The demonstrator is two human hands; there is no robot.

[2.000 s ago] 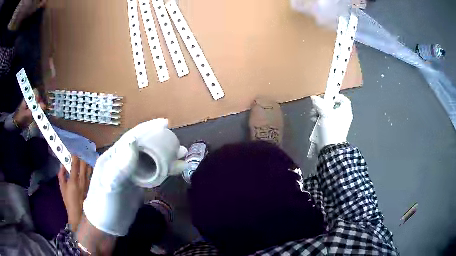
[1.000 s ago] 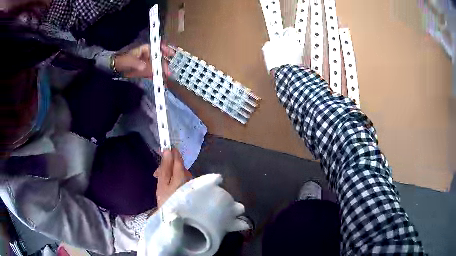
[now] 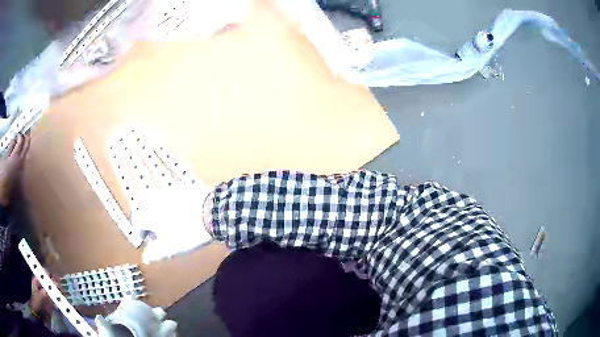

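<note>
White perforated strips [image 3: 135, 155] lie fanned on the tan cardboard sheet [image 3: 263, 112]; another strip [image 3: 105, 194] lies apart to their left. My right hand [image 3: 176, 222], in a white glove, is over their near ends. Glare and the glove hide whether the fingers grip them. My left hand [image 3: 135, 317], also gloved, is at the bottom left, partly cut off, around a pale tape roll [image 3: 130, 329]. A row of small pieces [image 3: 104, 284] lies on the board just above it.
Another person's hand [image 3: 39, 297] is by a raised strip [image 3: 56, 296] at lower left. Another hand [image 3: 12, 168] is at the left edge. Plastic film [image 3: 421, 62] and strips [image 3: 99, 26] line the far side. A can [image 3: 477, 45] is on the film, a stick [image 3: 539, 241] on the floor.
The view has swung to the right. My right hand has gone from the held strips to the near ends of the strips on the cardboard. My left hand stays low with the tape roll.
</note>
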